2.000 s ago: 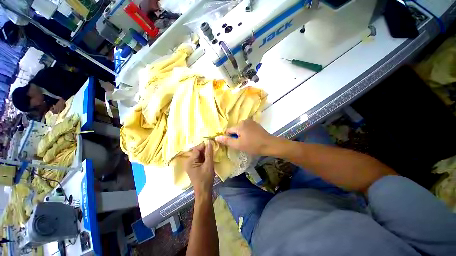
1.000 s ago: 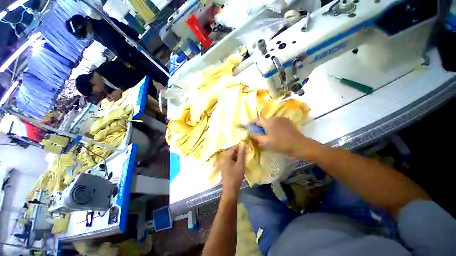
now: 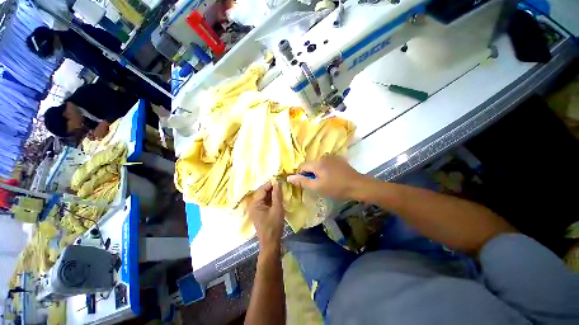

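Observation:
A crumpled yellow garment piece (image 3: 257,143) lies on the white machine table in front of the sewing machine head, its near part under both hands. My left hand (image 3: 266,206) pinches an edge of the yellow cloth between its fingertips. My right hand (image 3: 330,178) holds blue-handled thread snips (image 3: 306,174), mostly hidden in the fingers, with the tip at the cloth edge beside my left fingertips. A whitish speckled patch (image 3: 322,206) shows at the near side of the cloth.
The white sewing machine arm (image 3: 381,54) is behind and right of the cloth. A green-handled tool (image 3: 407,92) lies on the table. A measuring strip (image 3: 406,160) runs along the near edge. Two people are at the upper left; another machine (image 3: 82,270) stands at the lower left.
The snips in my right hand have come back down to the cloth edge by my left fingertips, after being lifted slightly away. My left hand still pinches the cloth. The camera view has shifted.

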